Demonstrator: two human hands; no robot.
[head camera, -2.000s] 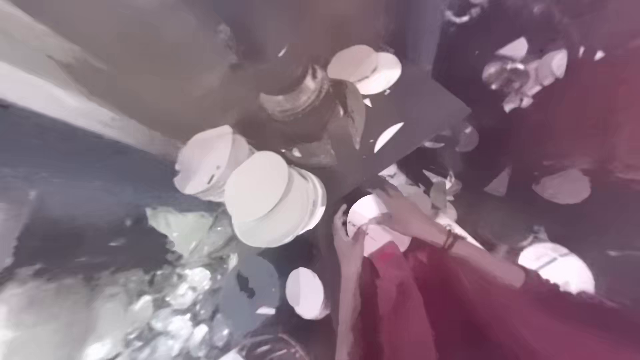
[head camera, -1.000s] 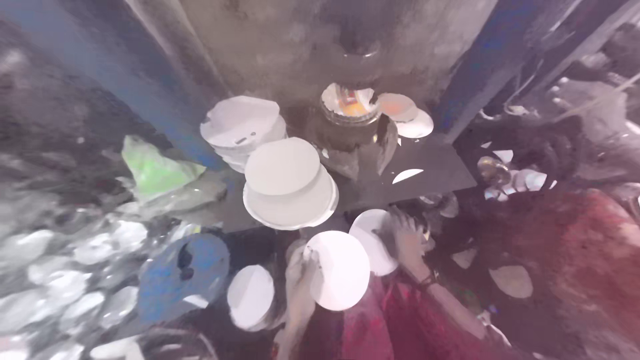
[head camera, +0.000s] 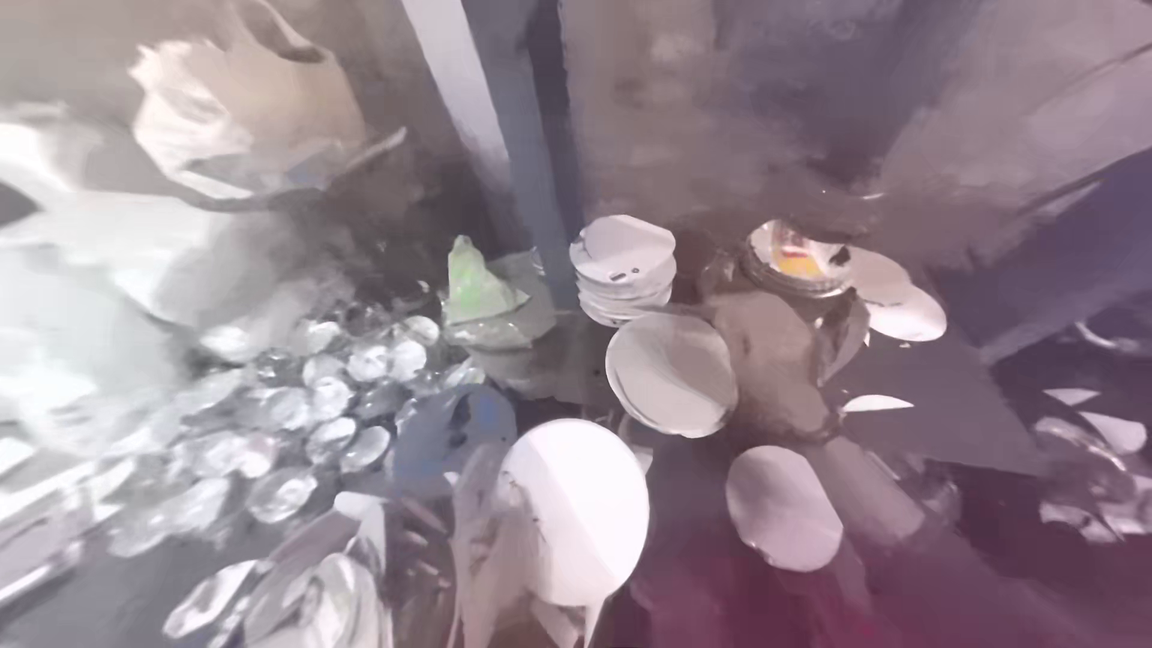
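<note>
A white round disc (head camera: 589, 513) is held at its left edge by my left hand (head camera: 504, 540), low in the middle of the head view. My right hand (head camera: 769, 360) reaches up beside the right edge of a pale round disc (head camera: 670, 376); blur hides its fingers, so I cannot tell whether it grips that disc. Behind stands a stack of white discs (head camera: 623, 270), the top one with small dark marks. Another pale disc (head camera: 783, 508) lies below my right forearm. A round metal-rimmed container (head camera: 796, 261) with something yellow and red inside stands behind my right hand.
Many clear, shiny round pieces (head camera: 297, 409) lie heaped at the left, near a blue round piece (head camera: 454, 432) and a green plastic bag (head camera: 477, 288). Two pale discs (head camera: 904, 310) overlap at the right. A grey-blue post (head camera: 522, 144) rises behind the stack.
My right hand has moved away from the low disc, up beside the pale disc near the stack. My left hand still has a white disc. The view has swung left.
</note>
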